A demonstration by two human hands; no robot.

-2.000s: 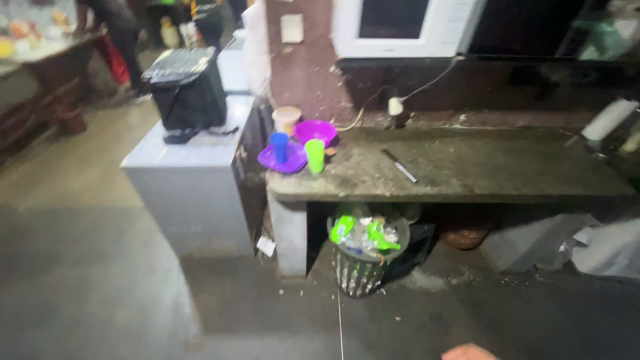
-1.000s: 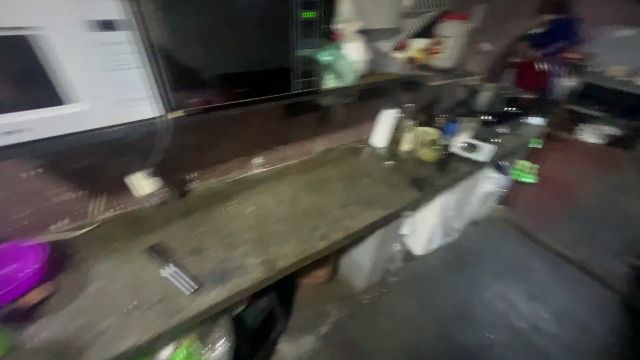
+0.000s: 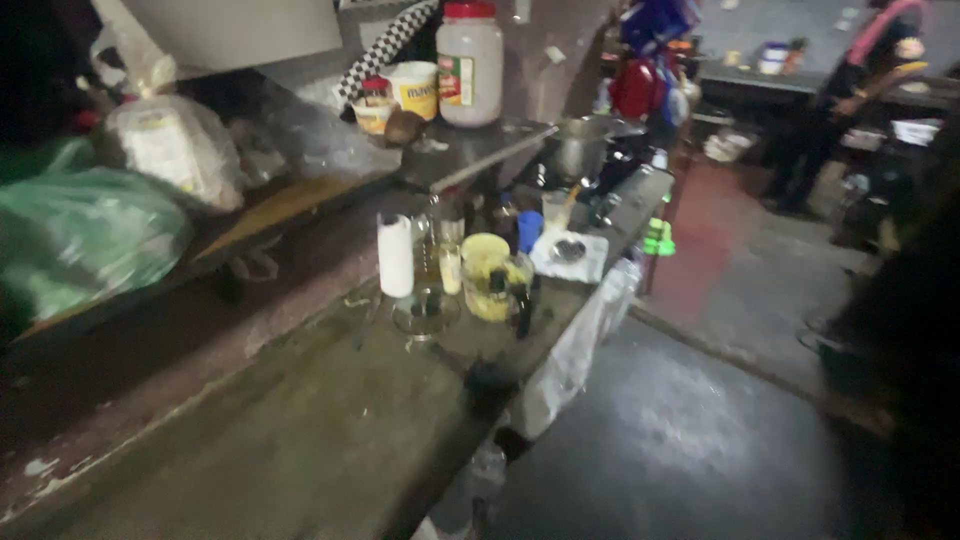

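Note:
Neither of my hands shows in the head view now. On the stone counter (image 3: 300,420) stands a clear jug with yellow food in it (image 3: 487,292), its dark handle towards the front edge. A round glass lid (image 3: 426,313) lies to the left of it. Behind these are a white cylinder (image 3: 395,255), a small jar with pale contents (image 3: 450,268), a yellow bowl (image 3: 486,249) and a blue cup (image 3: 529,230). A white device or tray with a dark round centre (image 3: 570,253) lies to their right, near a metal pot (image 3: 577,150).
A shelf above the counter bears a green plastic bag (image 3: 90,232), a clear bag (image 3: 172,150) and a large red-lidded jar (image 3: 469,67). White plastic sheeting (image 3: 577,345) hangs below the counter's front edge. Another person (image 3: 832,112) stands at the back right.
The view has swung far to the right along the counter. A part of a hand at the bottom edge two seconds ago is out of view. The purple dishes are also out of view.

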